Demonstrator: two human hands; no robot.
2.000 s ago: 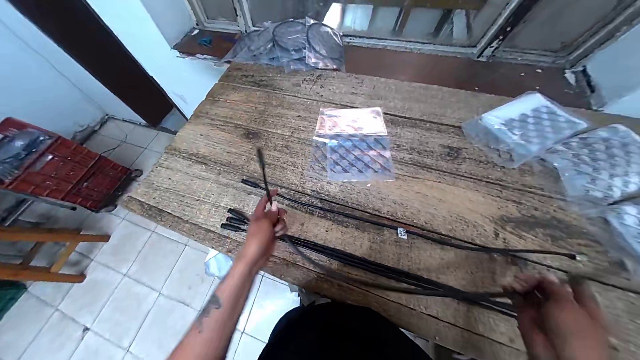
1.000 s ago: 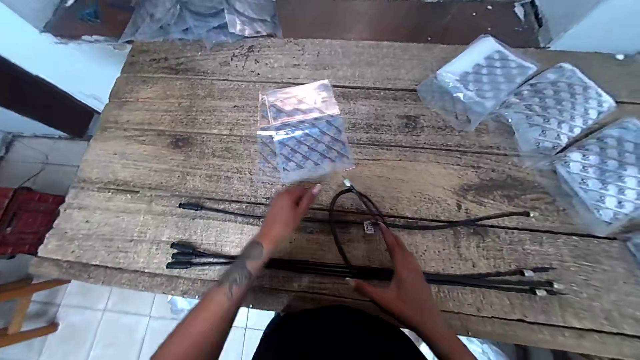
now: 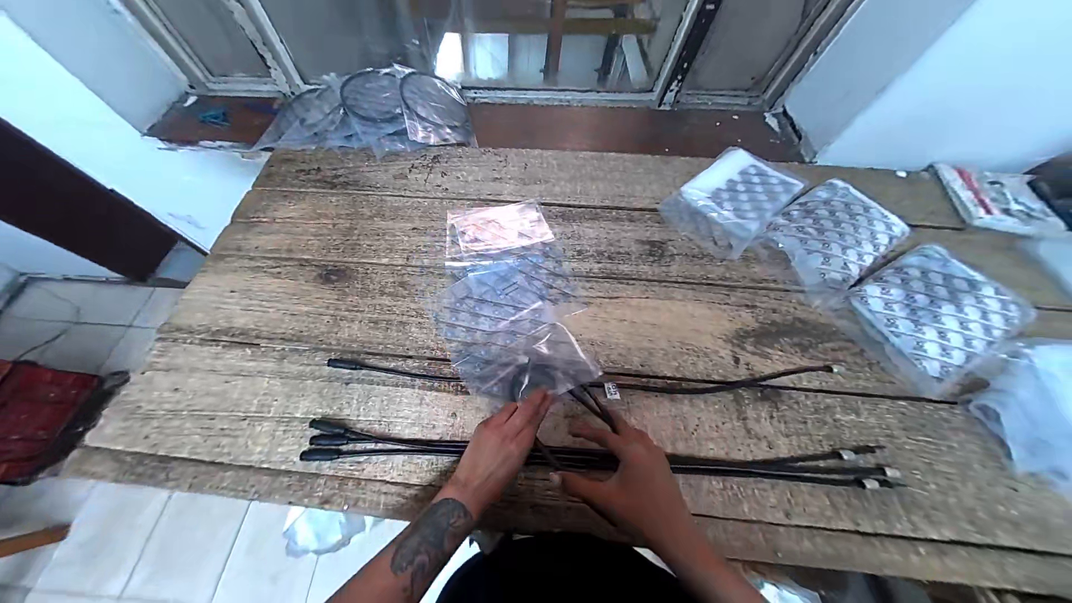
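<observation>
A black cable (image 3: 596,408) is bent into a loop, part of it inside a clear plastic bag (image 3: 557,352). My left hand (image 3: 502,444) has its fingers on the bag's lower edge, over the cable end. My right hand (image 3: 628,469) holds the cable's loop between thumb and fingers to the right of the bag. Beneath both hands lie several straight black cables (image 3: 754,467) side by side. Another black cable (image 3: 402,371) with a small white label (image 3: 611,391) lies behind them. More printed clear bags (image 3: 502,230) are stacked just beyond the bag at my hands.
Bags with coiled cables (image 3: 373,100) rest at the window sill, back left. Several filled, printed plastic packs (image 3: 938,310) overlap along the right of the wooden table (image 3: 318,293). A red crate (image 3: 42,419) stands on the tiled floor at the left.
The loose cable, held stretched out two seconds ago, is now looped. One bag has come from the stack to my left hand, and the cable is partly in it. The view has shifted.
</observation>
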